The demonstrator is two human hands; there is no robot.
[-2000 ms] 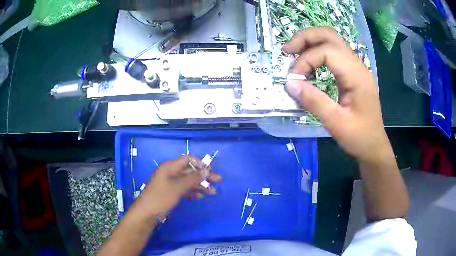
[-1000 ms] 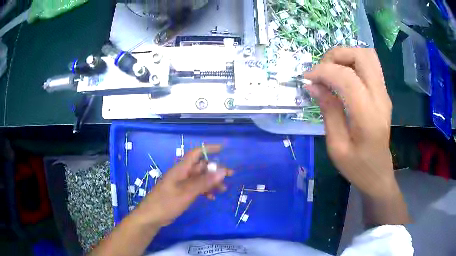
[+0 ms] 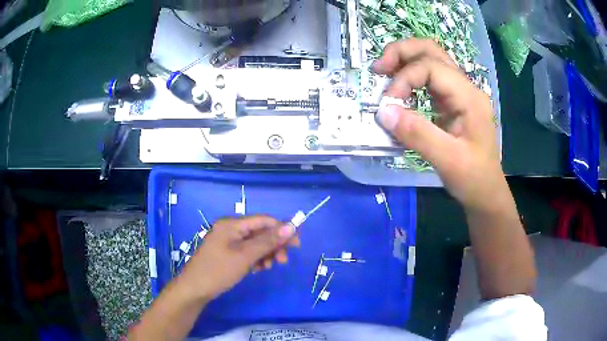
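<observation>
My left hand [image 3: 246, 250] is over the blue tray [image 3: 266, 293] and pinches one wire part [image 3: 299, 218], its white block near the fingertips and its thin stem pointing up and right. Several other wire parts lie in the tray, at its left side, upper right and lower right. My right hand [image 3: 442, 116] is at the right end of the metal fixture [image 3: 219, 138]. Its thumb and a finger pinch a small white block [image 3: 391, 102] at the loading nest [image 3: 346, 116]. The stem of that part is mostly hidden.
A clear tub [image 3: 494, 126] heaped with green-white parts stands behind my right hand. A spring and rod [image 3: 293, 104] run along the fixture's middle. A grey tote [image 3: 80, 266] of parts is at lower left. A clear box [image 3: 549, 93] and blue item [image 3: 583, 133] are at right.
My right hand has gone out to the right and come back to the nest. My left hand's part now points up and right from its fingertips. The view shifted slightly.
</observation>
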